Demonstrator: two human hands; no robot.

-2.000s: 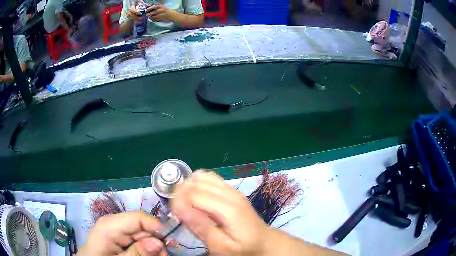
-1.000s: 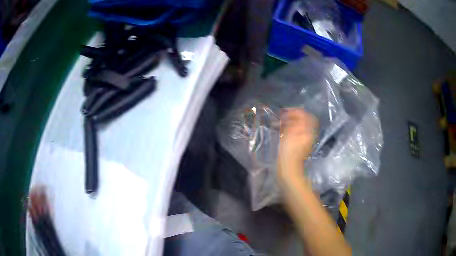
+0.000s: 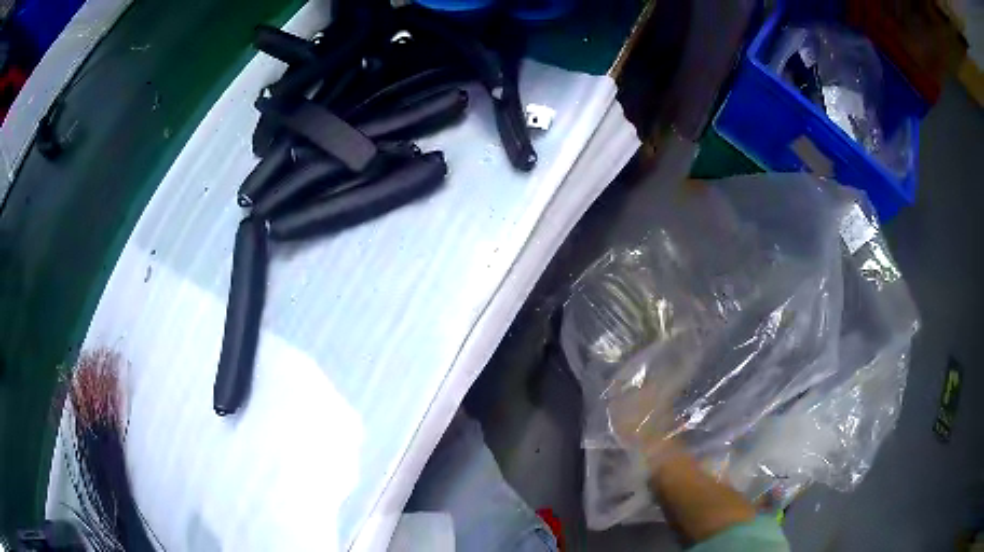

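Note:
A large clear plastic bag (image 3: 745, 323) lies right of the bench, with a bundle of curved, shiny metal bands (image 3: 620, 302) showing through its left part. My right hand (image 3: 644, 415) is at the lower left of the bag, blurred and partly covered by the plastic. Its fingers and anything in them cannot be made out. My left hand is not in view.
Black padded sleeves (image 3: 356, 199) are heaped on the white-covered bench (image 3: 378, 313). A wire bundle (image 3: 103, 431) with coppery ends lies lower left. The green belt (image 3: 108, 140) runs beyond. A blue bin (image 3: 745, 113) stands behind the bag.
The view has swung right from the can and both hands to the bag. Since one second ago, my right hand has moved lower against the bag, and the bag's outline has shifted.

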